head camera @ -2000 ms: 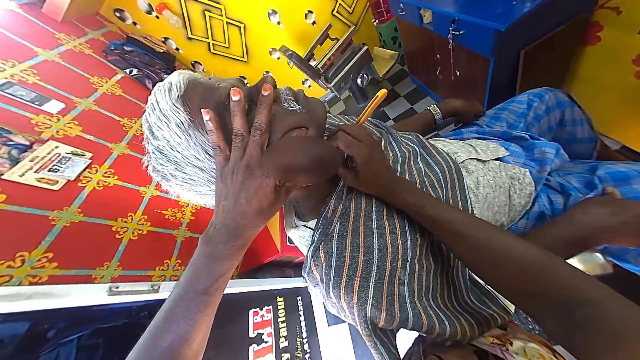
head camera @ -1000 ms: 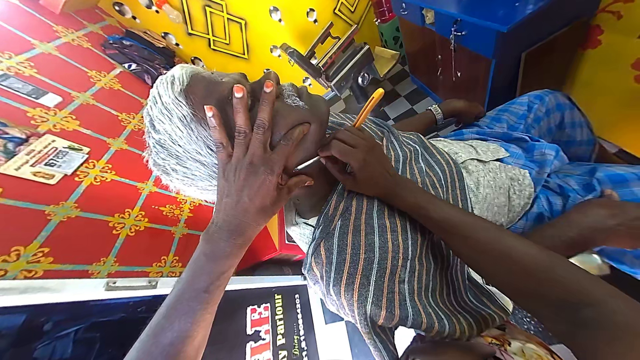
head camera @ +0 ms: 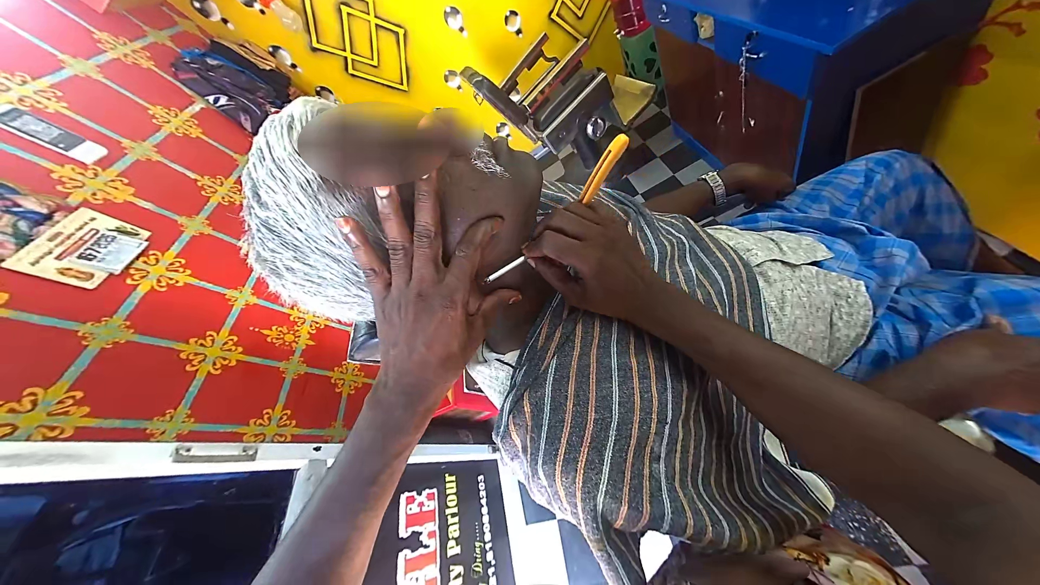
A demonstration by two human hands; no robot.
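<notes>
A person with grey hair [head camera: 296, 219] sits leaning back, with a striped cloth [head camera: 617, 406] over the chest. My left hand [head camera: 431, 284] lies spread on this person's cheek and jaw, its fingers apart and holding nothing. Between thumb and fingers, my right hand [head camera: 581, 256] pinches a straight razor with an orange handle [head camera: 605, 166] that points up and away from the face. The razor's thin metal blade [head camera: 505, 270] reaches to the jaw beside my left thumb and forefinger. Part of the razor is hidden by my right fingers.
Behind the head is a red patterned surface [head camera: 195, 325] with a phone [head camera: 53, 134], a printed card [head camera: 77, 248] and a dark bag [head camera: 231, 81]. A metal chair footrest [head camera: 561, 97] and a blue-topped cabinet [head camera: 756, 73] stand beyond the person. At lower left is a glass door [head camera: 146, 520].
The razor's blade shows at the jaw now and one second ago; two seconds ago it could not be made out. My left hand stays on the face, with only small shifts of both hands.
</notes>
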